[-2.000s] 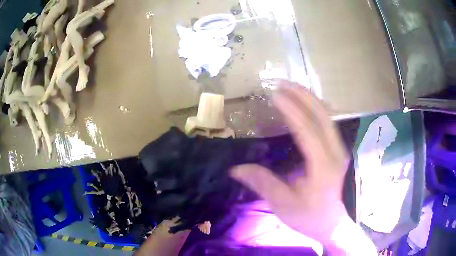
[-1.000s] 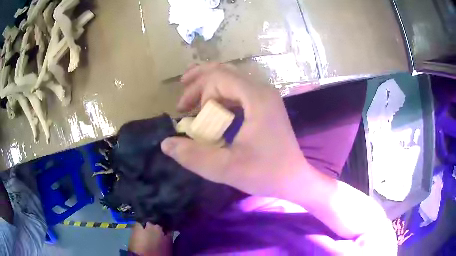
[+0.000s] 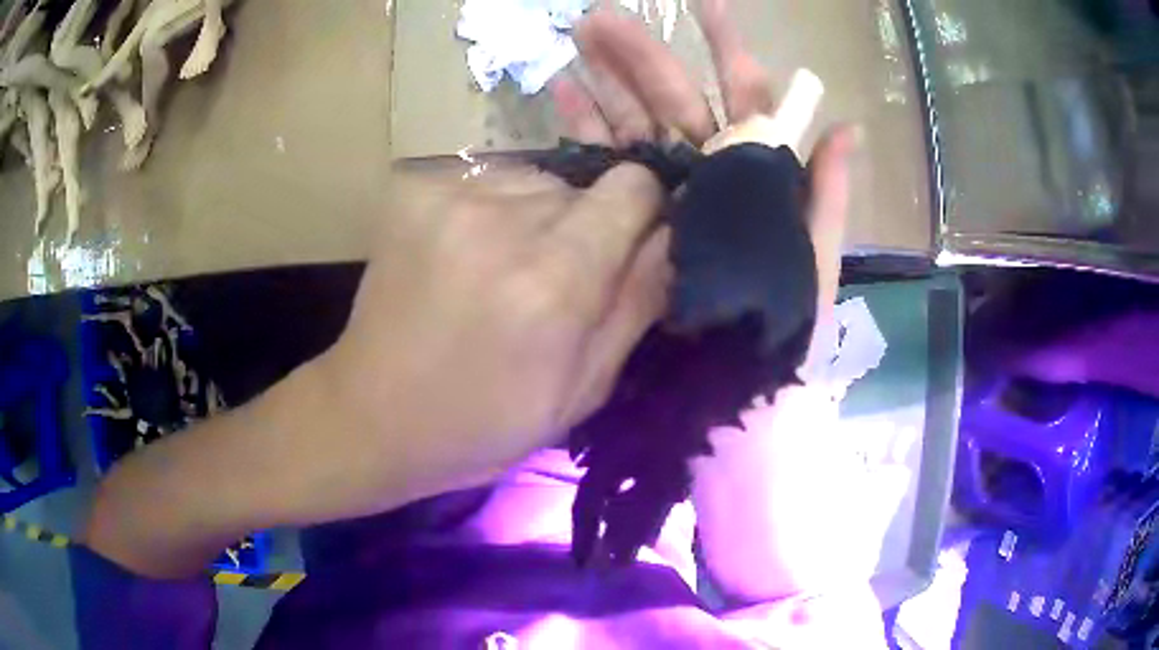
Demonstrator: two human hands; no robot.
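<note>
A black ragged skirt (image 3: pixel 744 241) with a jagged hem is held up at the middle of the view. It sits around a cream figure lower body (image 3: pixel 798 112), whose pale end sticks out at the top right of the skirt. My left hand (image 3: pixel 508 292) comes from the lower left and grips the skirt's left edge with thumb and fingers. My right hand (image 3: pixel 833 191) is behind the skirt and body and holds them, with its fingers showing above and to the right. The legs are hidden by the skirt and hands.
A crumpled white wipe (image 3: pixel 519 41) lies on the brown film-covered table (image 3: pixel 305 140). Cream leg assemblies (image 3: pixel 64 102) lie at the upper left. Below are a blue crate of loose parts (image 3: pixel 146 362), a grey-green tote (image 3: pixel 938 419) with white liner, and a blue stool (image 3: pixel 1045 444).
The skirt and body have moved right and up, and the body's pale end now points to the upper right. My left hand has come up in front onto the skirt; my right hand is now behind it.
</note>
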